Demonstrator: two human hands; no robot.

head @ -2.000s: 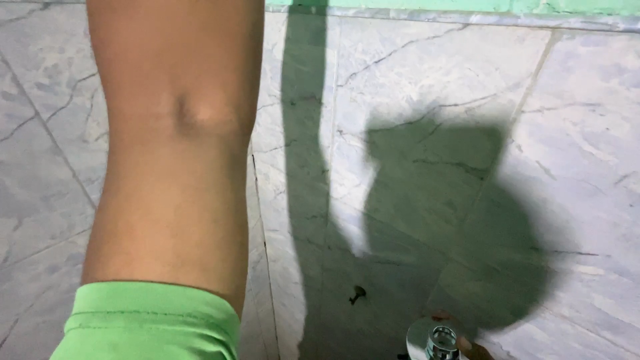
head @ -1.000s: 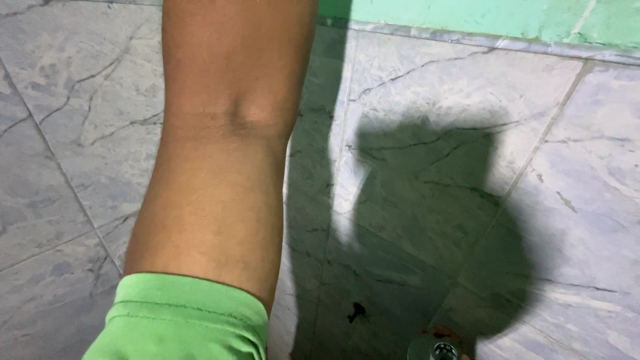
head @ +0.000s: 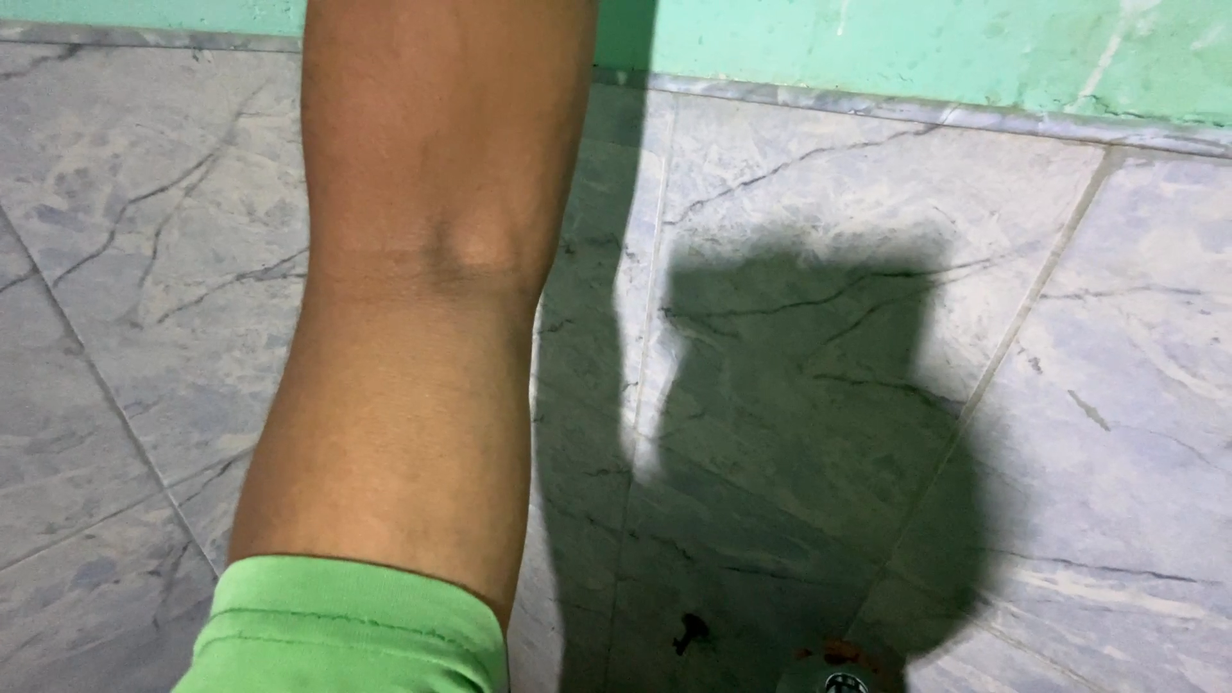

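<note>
A bare raised arm [head: 414,337] in a green short sleeve [head: 346,630] spans the left half of the head view, with the inside of its elbow showing. It runs out past the top edge, so its hand is hidden from view. Neither my left hand nor my right hand shows in the frame. Beyond the arm is a wall of grey-white marbled tiles [head: 125,318]. At the bottom edge, the top of a round fitting with a metallic centre [head: 845,681] shows, with reddish-brown patches beside it; what it is cannot be told.
A small dark hook-like piece [head: 690,633] is on the tiled wall. Green painted wall [head: 866,43] lies above a narrow marbled trim strip [head: 914,104]. Dark shadows of the arm and of a rounded shape fall across the tiles.
The view has shifted up, showing more green wall. The arm stands farther right in the picture, and the round fitting at the bottom is more cut off than before.
</note>
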